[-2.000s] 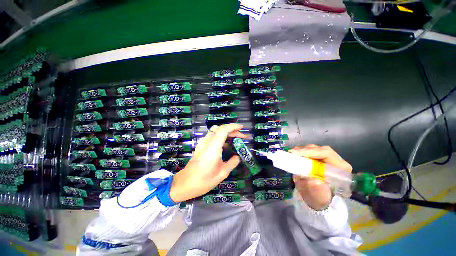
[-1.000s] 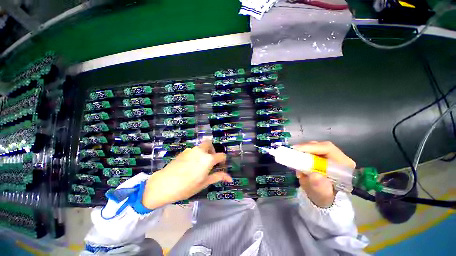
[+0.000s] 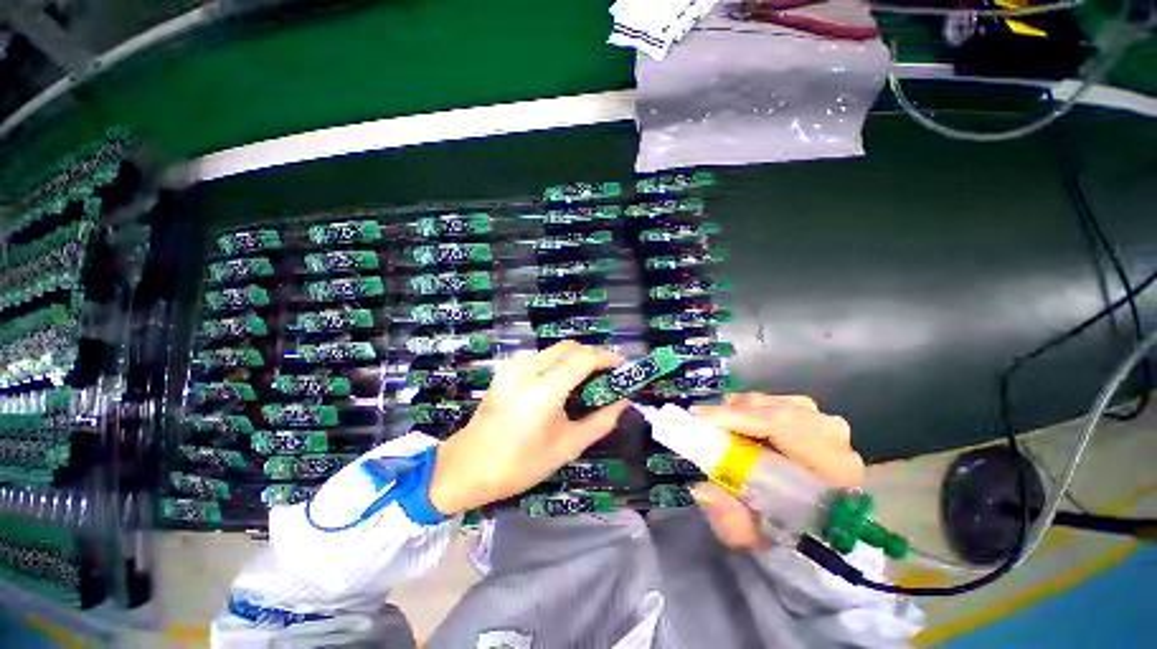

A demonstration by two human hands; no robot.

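My left hand (image 3: 527,425), with a blue wrist strap (image 3: 409,488), holds a green circuit board (image 3: 631,377) between thumb and fingers, tilted up to the right. My right hand (image 3: 787,450) holds a translucent dispensing syringe (image 3: 692,439) with a yellow band. Its thin nozzle (image 3: 638,410) points at the board's lower edge; whether they touch is unclear. The green cap (image 3: 863,522) is at the syringe's rear. A blister tray (image 3: 381,368) with rows of like boards lies under and left of my hands. My hands hide part of its right-hand rows.
More filled trays (image 3: 45,330) are stacked at the left. A grey sheet (image 3: 761,102) with a white folded cloth (image 3: 653,25) and red-handled pliers (image 3: 812,18) lies at the far edge. A clear hose (image 3: 1072,444) and black cables (image 3: 1009,380) loop at right, near a round dark object (image 3: 990,505).
My left hand, empty over the tray a second ago, now holds a board, raised up and right. My right hand has moved slightly left and down, and the syringe slants more steeply.
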